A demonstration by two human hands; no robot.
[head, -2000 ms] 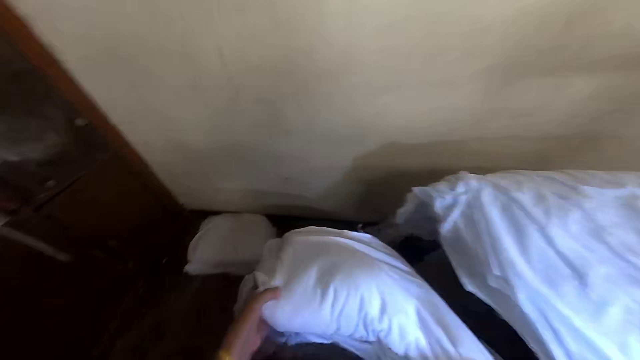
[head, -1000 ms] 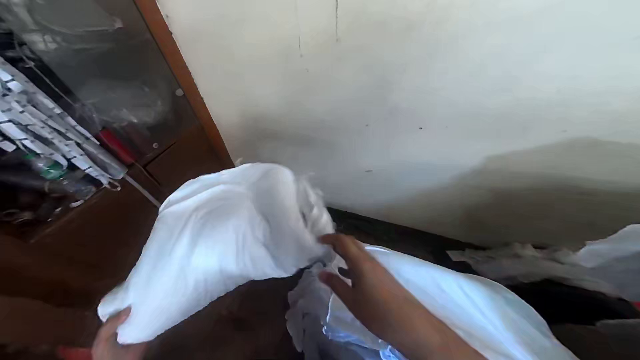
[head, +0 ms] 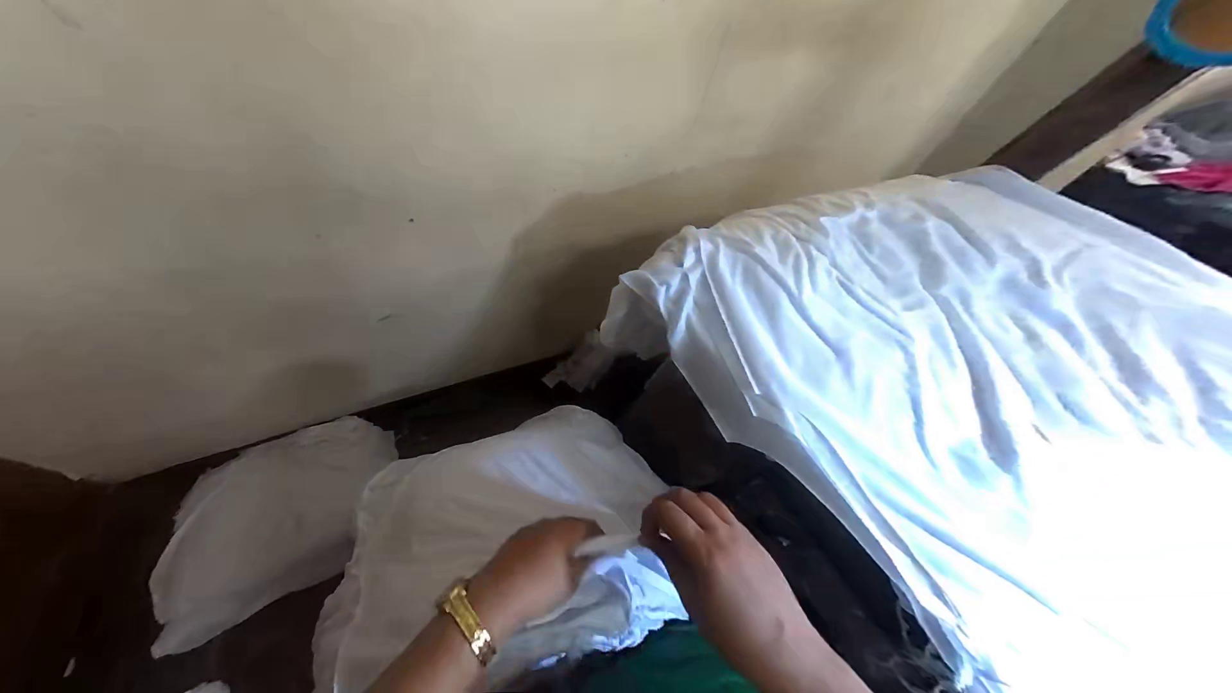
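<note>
My left hand (head: 541, 570), with a gold-coloured wristwatch or bracelet (head: 468, 621) on the wrist, and my right hand (head: 707, 558) pinch a strip of white fabric (head: 611, 546) between them. The fabric is over a white pillow (head: 500, 481) lying at the lower middle, and bunched white cloth (head: 626, 597) shows below the hands. Another white pillow (head: 279, 520) lies to the left, close to the wall. Green cloth (head: 664, 664) is visible at the bottom edge, under my right forearm.
A wrinkled white sheet (head: 895, 337) covers a raised bed or similar surface on the right. Dark material (head: 770, 500) lies between it and the pillow. The wall (head: 337, 212) runs behind. A blue ring-shaped rim (head: 1169, 43) and piled clothes (head: 1179, 159) are at the upper right.
A second ago my hands were apart, one at each end of a lifted white pillow. Now they are close together over a pillow lying down. The view has swung right.
</note>
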